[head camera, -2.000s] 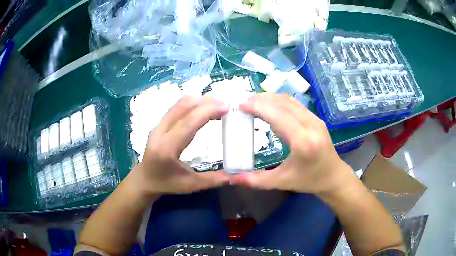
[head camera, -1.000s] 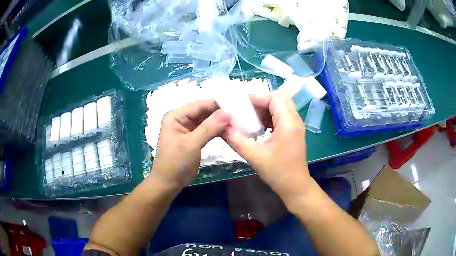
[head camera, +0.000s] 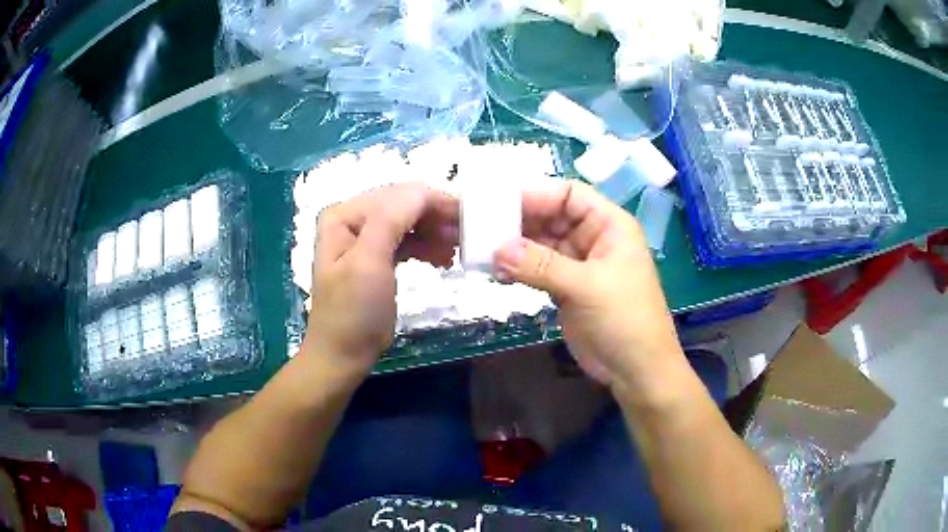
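Note:
A white housing (head camera: 490, 223) is held upright over the centre tray. My right hand (head camera: 582, 255) grips it from the right, with the thumb on its lower front. My left hand (head camera: 379, 260) is at its left side with bent fingers; its fingertips are close to the housing, and whether they hold it or a small part is hard to tell. Small white plastic fittings (head camera: 426, 296) lie heaped in the centre tray, partly hidden by my hands.
A finished-unit blister tray (head camera: 172, 283) is at left. A core blister tray (head camera: 780, 151) sits on a blue tray (head camera: 717, 253) at right. Translucent sleeves (head camera: 655, 216) and white pieces (head camera: 571, 115) lie beside it. Crumpled polybags (head camera: 353, 94) are behind. An open cardboard box (head camera: 821, 390) stands lower right.
The housing was held between both hands' fingertips, then tilted low between them; now it is upright, with my right thumb on its front. The view has shifted slightly.

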